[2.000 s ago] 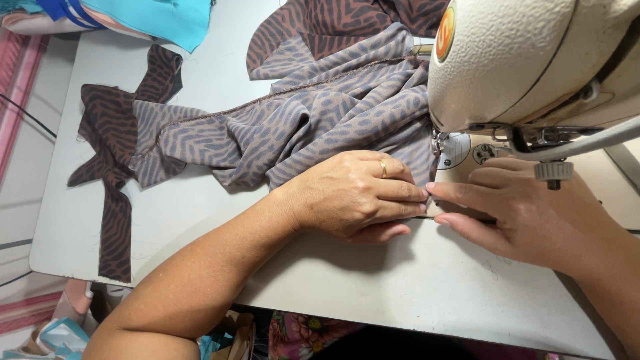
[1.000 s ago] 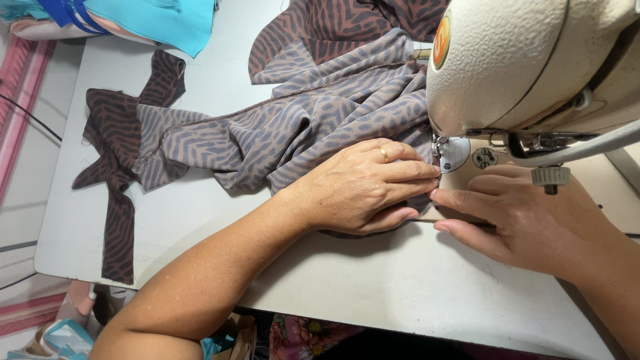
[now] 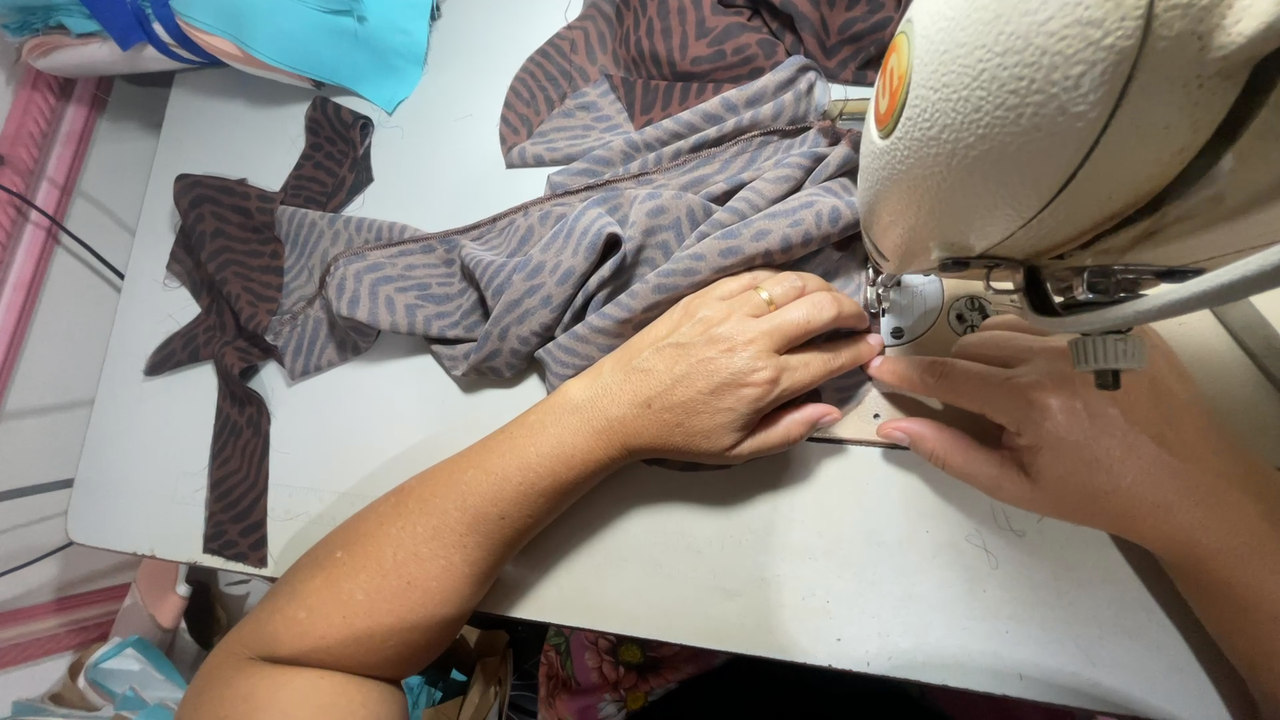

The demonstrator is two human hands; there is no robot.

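A brown animal-print fabric garment (image 3: 620, 240), its paler side up over much of it, spreads across the table and reaches the sewing machine (image 3: 1010, 130). My left hand (image 3: 750, 370), with a ring on one finger, lies flat on the fabric just before the presser foot (image 3: 879, 290). To the right of the foot, my right hand (image 3: 1010, 410) rests on the machine bed, fingertips at the fabric's edge and nearly touching the left fingers. Its thumb is spread from the index finger. The needle point is too small to make out.
Turquoise and blue fabric (image 3: 300, 40) is piled at the table's back left. Dark printed strips (image 3: 238, 460) trail toward the left front edge of the white table (image 3: 640, 560). Below that edge are more fabric scraps (image 3: 135, 675). A knurled knob (image 3: 1106, 352) hangs above my right hand.
The fabric under my left hand has shifted, and a dark rounded edge now shows below that hand. Both hands remain beside the presser foot.
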